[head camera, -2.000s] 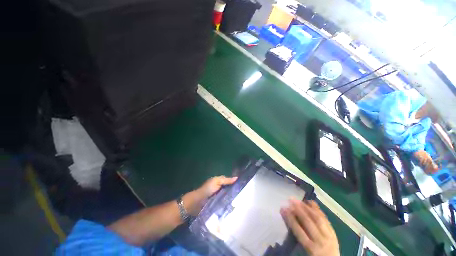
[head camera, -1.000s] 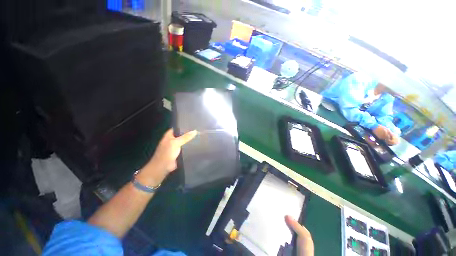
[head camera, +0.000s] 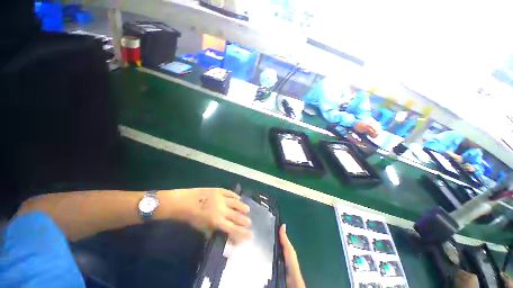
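Observation:
An open tablet unit (head camera: 256, 242) in a dark frame with a pale panel inside lies close in front of me, cut off by the bottom edge. My left hand (head camera: 216, 211), with a watch on the wrist, reaches over its left side. The fingertips are blurred over the pale panel; whether they pinch anything is hidden. My right hand (head camera: 289, 261) is partly cut off, with its fingers along the tablet's right edge. A white board tray (head camera: 368, 247) with green-patched boards in two columns lies to the right.
Foam trays with tablets (head camera: 293, 151) (head camera: 350, 160) stand beyond the pale rail (head camera: 225, 163). A tall black stack (head camera: 56, 112) is at left. A post-mounted dark device (head camera: 436, 225) is at right, with part of a hand (head camera: 466, 279) below it. People in blue sit across the line.
My left hand has moved from the raised glossy dark panel to the open tablet; that panel is no longer distinguishable. The view has turned right, showing more of the board tray and the post-mounted device.

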